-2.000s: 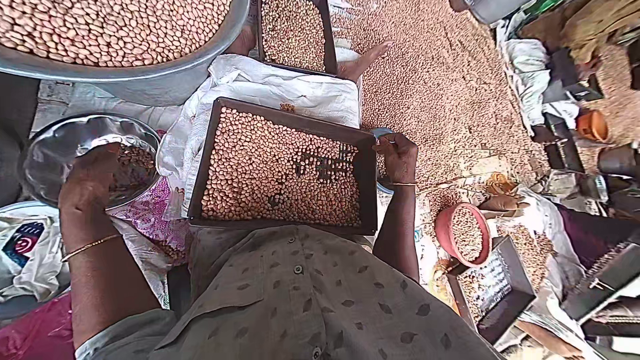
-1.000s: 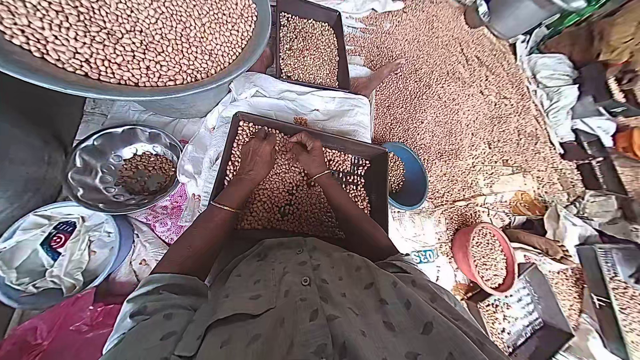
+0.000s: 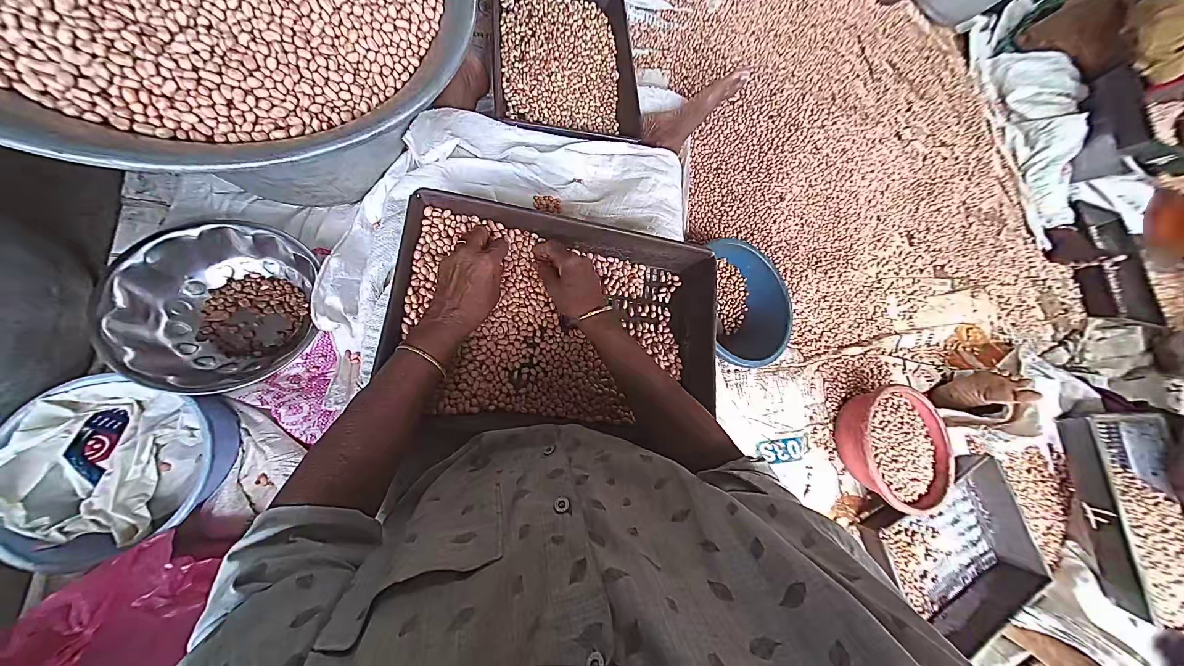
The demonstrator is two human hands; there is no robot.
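A dark rectangular tray (image 3: 700, 324) with a slotted bottom sits before me, mostly covered with reddish-brown shelled peanuts (image 3: 499, 370). Over its left half, my left hand (image 3: 470, 277) has its fingers bent down at the peanuts. My right hand (image 3: 569, 279) is close beside it, fingers curled toward the same peanuts; a small gap parts the two hands. Whether either hand pinches a peanut is too small to tell. Left of the tray, a shiny metal bowl (image 3: 139, 324) holds a small heap of darker pieces. At the tray's right side stands a blue plastic bowl (image 3: 772, 305), partly filled with peanuts.
A large metal basin (image 3: 305, 162) full of peanuts stands upper left. Beyond my tray lie a white sack (image 3: 555, 157) and another peanut tray (image 3: 629, 69), with a person's bare foot (image 3: 708, 106) alongside. Peanuts (image 3: 860, 166) cover the floor at right, near a red tub (image 3: 860, 444).
Two seconds ago my left hand was in the metal bowl and my right hand held the tray's right edge. Both hands moved over the tray and have since drawn slightly apart there.
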